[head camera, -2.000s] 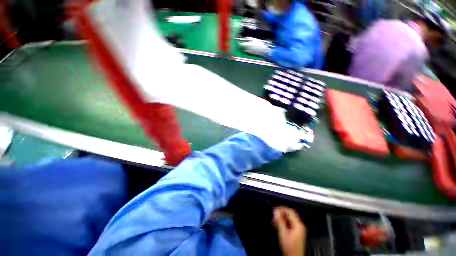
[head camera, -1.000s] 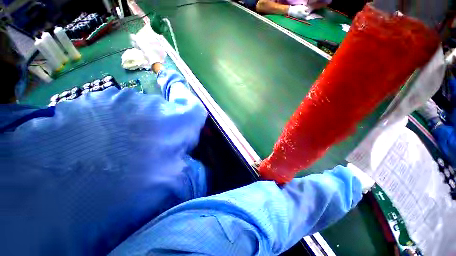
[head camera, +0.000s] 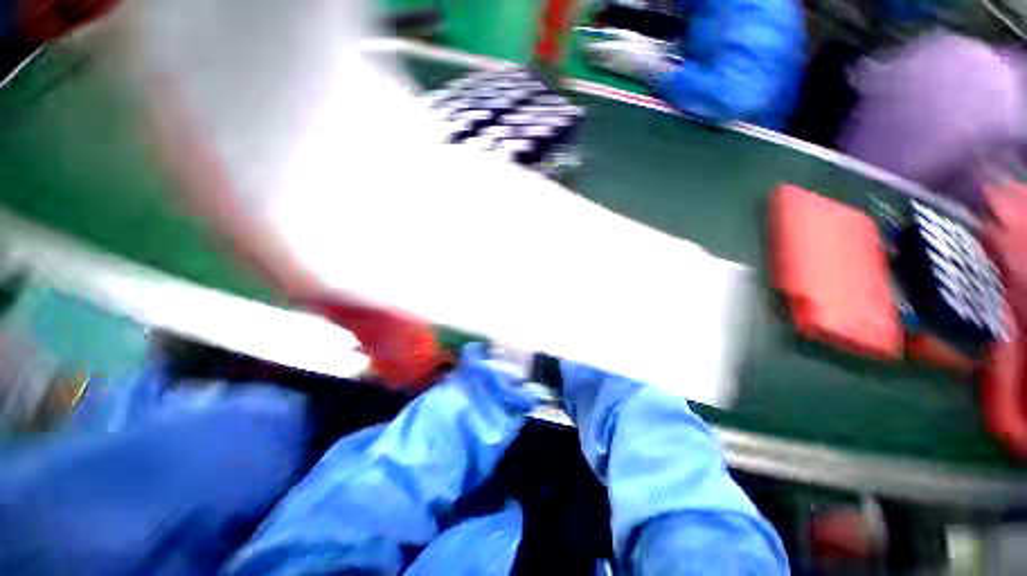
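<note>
White paper sheets (head camera: pixel 529 259) in a blurred sleeve hang over the belt from a red-wrapped post (head camera: pixel 389 343). Both my blue sleeves reach up to the sheets' lower edge. A small, blurred pale part of my left hand (head camera: pixel 512 360) shows at its cuff; its fingers are hidden. My right hand is hidden beneath the paper. A capacitor board (head camera: pixel 512 113) lies on the green belt behind the sheets, partly covered by them. Whether either hand holds anything cannot be seen.
On the belt at right are a red foam pad (head camera: pixel 833 270), another capacitor board (head camera: pixel 957 270) and more red pads. The belt's metal edge (head camera: pixel 811 456) runs before me. A blue-sleeved person and a pink-smocked person are across; a blue sleeve is at lower left.
The view has swung back from the green bench and bottles at left to the foam pads at right. My two forearms are now side by side at the sheets' lower edge.
</note>
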